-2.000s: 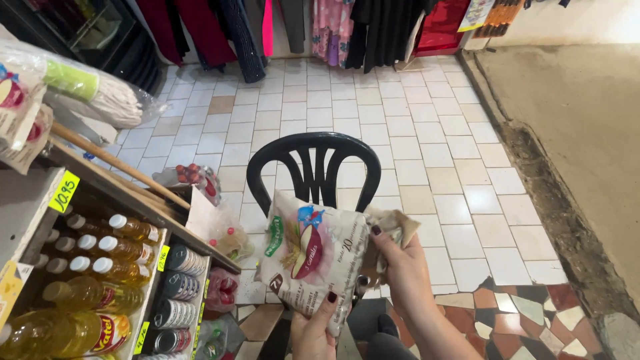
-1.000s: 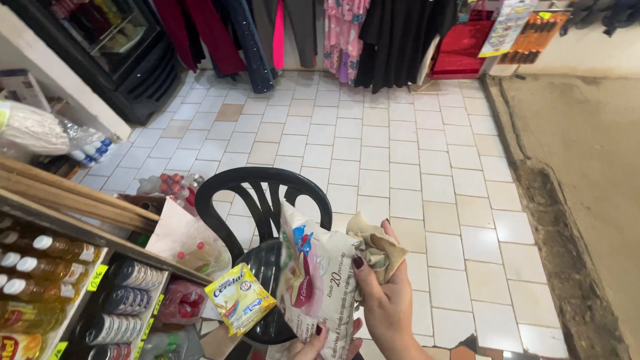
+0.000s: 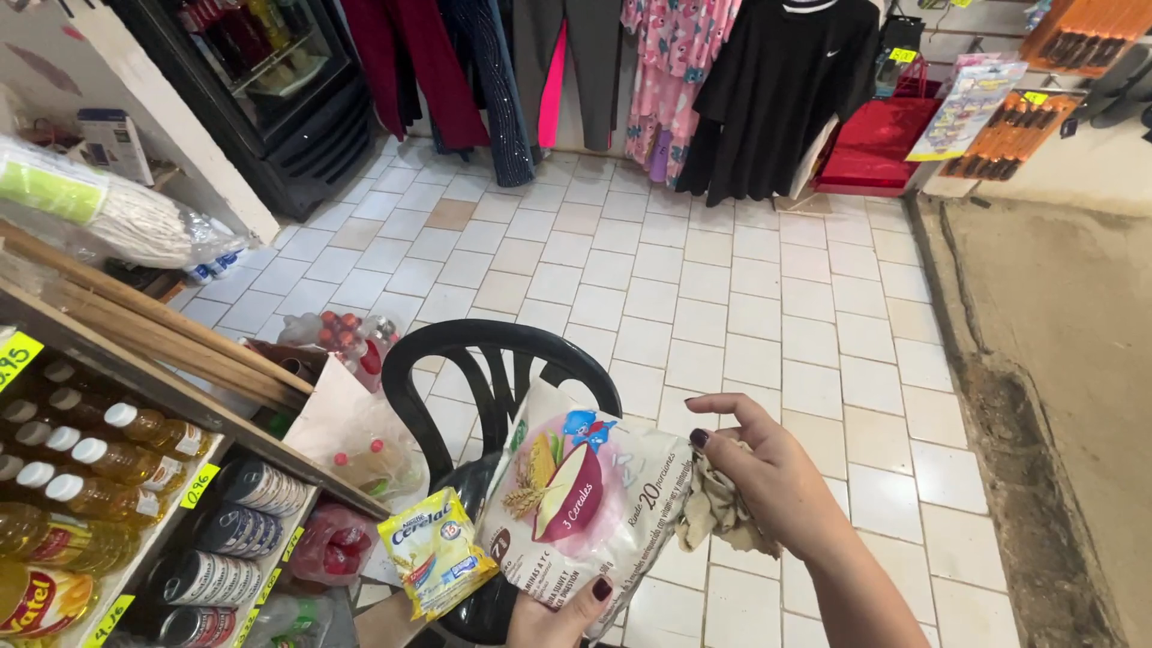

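Observation:
My left hand [image 3: 558, 616] grips the lower edge of a white plastic bag of cereal [image 3: 585, 504], its thumb on the printed front. Against the bag's right side, my right hand [image 3: 756, 477] holds a crumpled beige cloth [image 3: 724, 508], its index finger stretched out to the left. A small yellow Cerelac packet [image 3: 436, 553] is just left of the bag, over what looks like another hand or forearm at the bottom edge; whose it is, I cannot tell. Behind the bag stands a black plastic chair [image 3: 504, 333], its seat partly hidden.
Shelves at the left hold oil bottles [image 3: 108, 450] and cans [image 3: 216, 540]. Wooden poles [image 3: 162, 315] lean beside them, near bagged bottles [image 3: 346, 337]. Clothes [image 3: 576, 72] hang at the back beside a black glass-door cooler [image 3: 288, 108]. A broken floor edge [image 3: 1008, 432] runs down the right.
The yellow packet, absent two seconds ago, is now beside the white bag. The right index finger has lifted off the cloth. The view has shifted, showing more of the back wall.

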